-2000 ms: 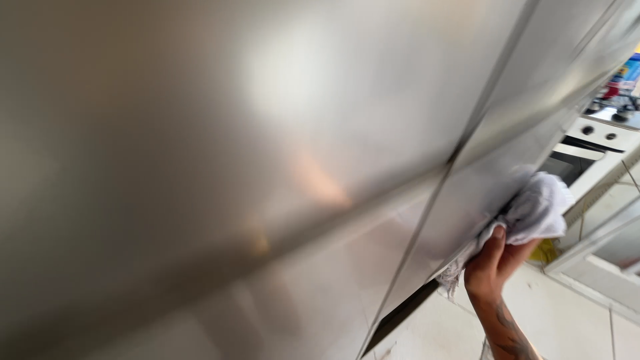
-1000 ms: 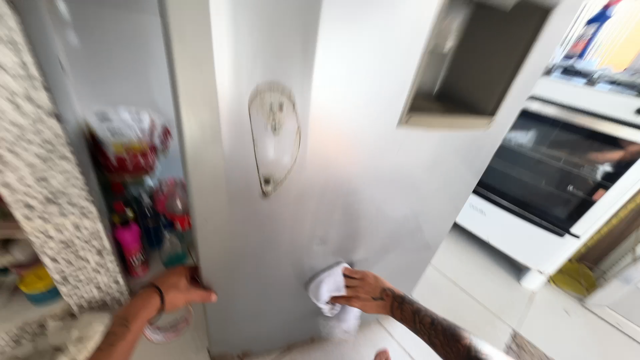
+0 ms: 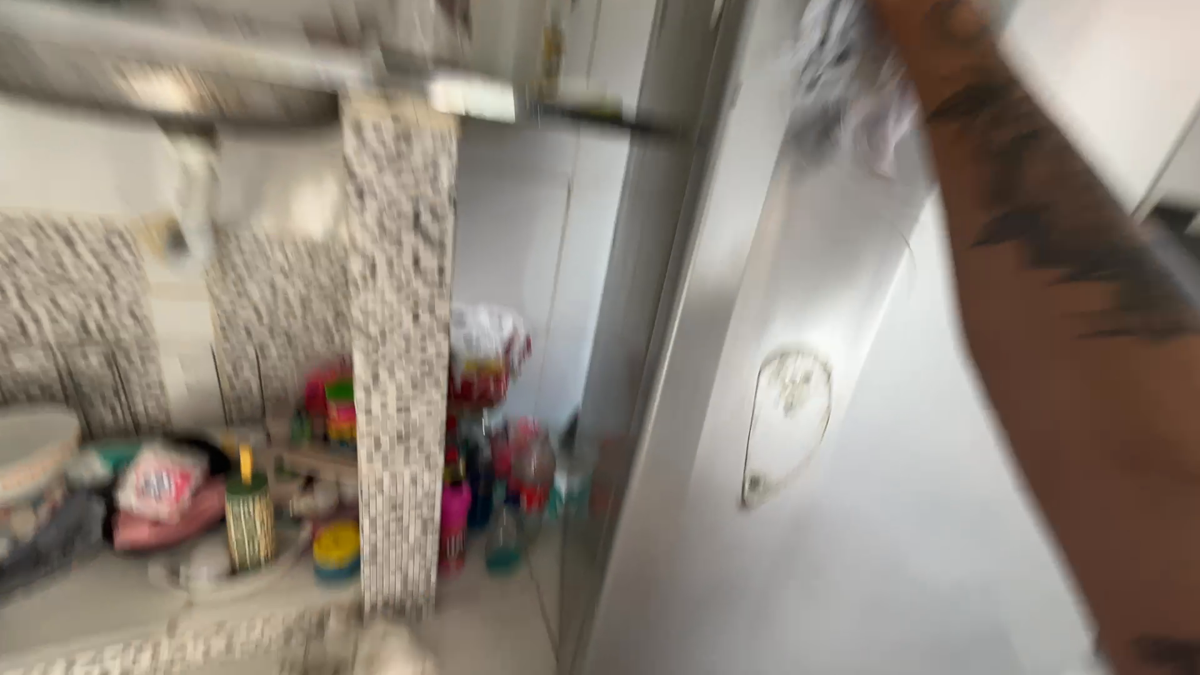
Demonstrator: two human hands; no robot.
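A silver refrigerator door fills the right half of the view, slanting and blurred. On it is a pale, teardrop-shaped mark with a dark outline, like a handle's mounting spot. My tattooed right forearm reaches up across the door from the lower right. At the top edge, my right hand is mostly cut off, with a crumpled whitish cloth bunched at it against the upper door. The fingers are hidden. My left hand is out of view.
Left of the refrigerator stands a mosaic-tiled pillar. Behind it are bottles and a red-and-white bag. Under a sink sit a white bucket, a green patterned container, a yellow-and-blue tub and cloths.
The right hand and cloth have moved from low on the door to its upper part. The left hand, at the door's left edge one second ago, has left view. The view has swung left.
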